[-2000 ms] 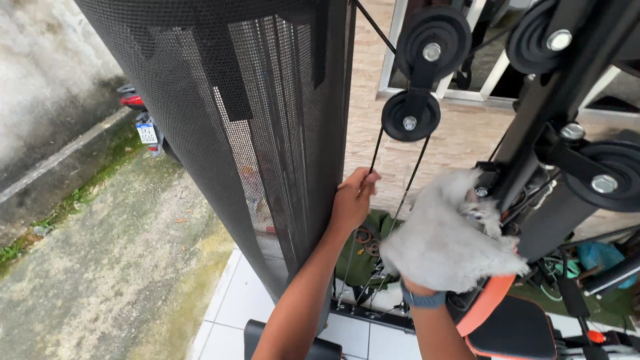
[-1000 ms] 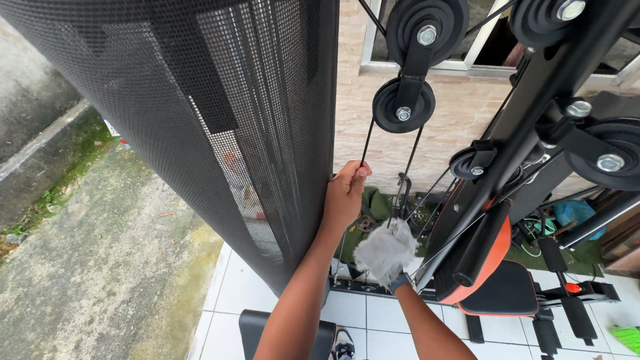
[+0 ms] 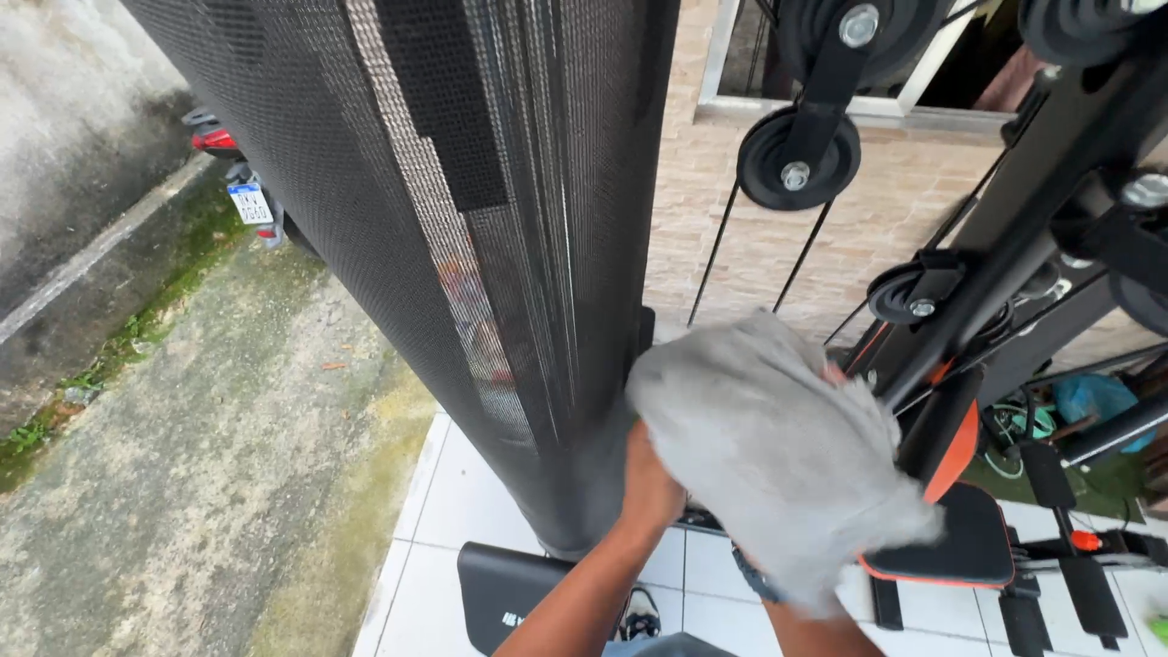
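Observation:
A grey-white cloth (image 3: 776, 447), blurred by motion, hangs spread over my right hand, of which only a bit of fingertip (image 3: 832, 372) shows past its upper edge. The wrist below wears a dark band. My left hand (image 3: 650, 484) is at the cloth's left edge, close to the black mesh cover (image 3: 584, 383); its fingers are hidden behind the cloth. Right above the cloth, a thin black cable (image 3: 714, 251) runs down from a black pulley (image 3: 796, 169) of the home gym machine.
At the right stand the machine's black steel frame (image 3: 995, 210), another pulley (image 3: 903, 294) and a padded seat (image 3: 949, 538). A black pad (image 3: 520, 584) is low in the middle, over white floor tiles (image 3: 465, 493). A parked motorcycle (image 3: 216, 140) is at the far left.
My left hand has moved down from beside the cable to the cloth's edge. The cloth, bunched low around my right hand one second ago, is now raised and spread out.

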